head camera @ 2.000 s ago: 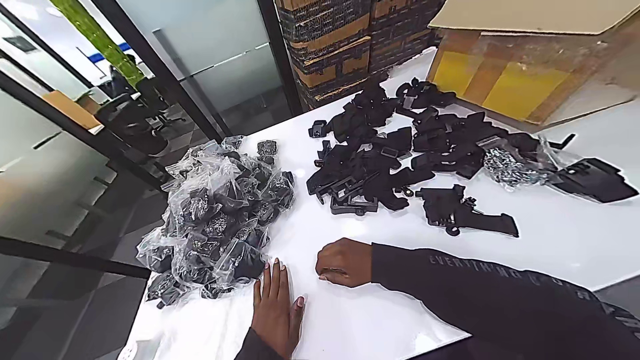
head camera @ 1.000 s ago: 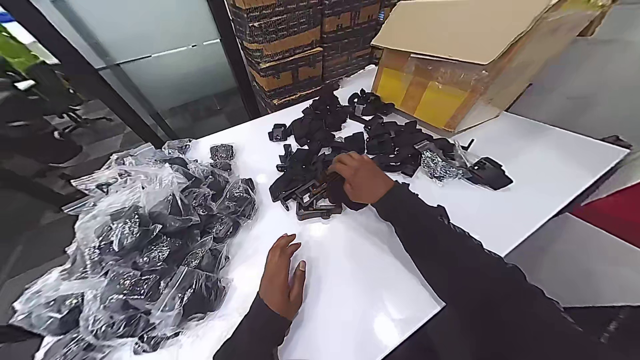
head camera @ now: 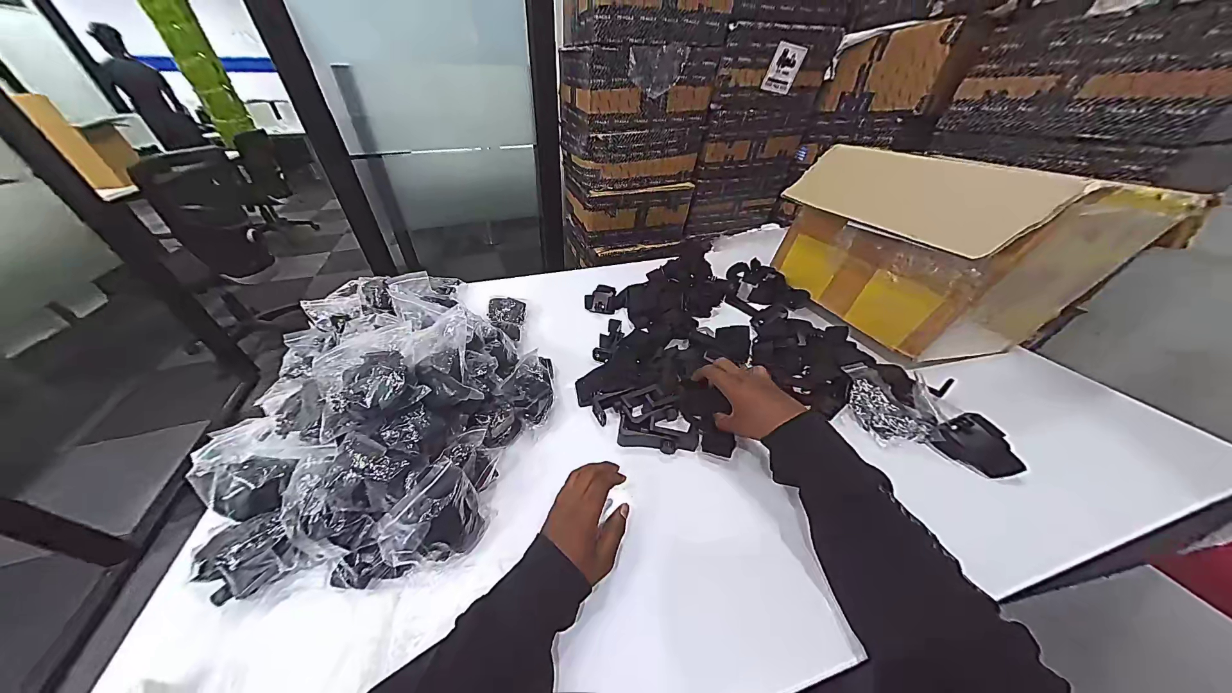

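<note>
My right hand (head camera: 756, 399) rests at the front of a heap of loose black plastic parts (head camera: 664, 337), its fingers curled over a black piece; a firm grip on it cannot be made out. Near the middle of the white table (head camera: 712, 568), my left hand (head camera: 587, 520) is held with thumb and fingers apart and nothing between them. To its left lies a big pile of clear zip bags with black parts inside (head camera: 385, 414). A clear bag of small metal hardware (head camera: 885, 404) sits right of the heap, beside a flat black part (head camera: 977, 445).
An opened cardboard box (head camera: 905, 202) with yellow patches stands at the table's back right. Behind the table are stacked taped cartons (head camera: 635, 125) and a frosted glass partition (head camera: 433, 115). An office chair (head camera: 202, 212) and a dark standing figure (head camera: 140, 82) are farther off at left.
My right hand has moved from the bare table near my left hand to the heap of black parts. Two seconds ago it was a closed fist. The view has shifted.
</note>
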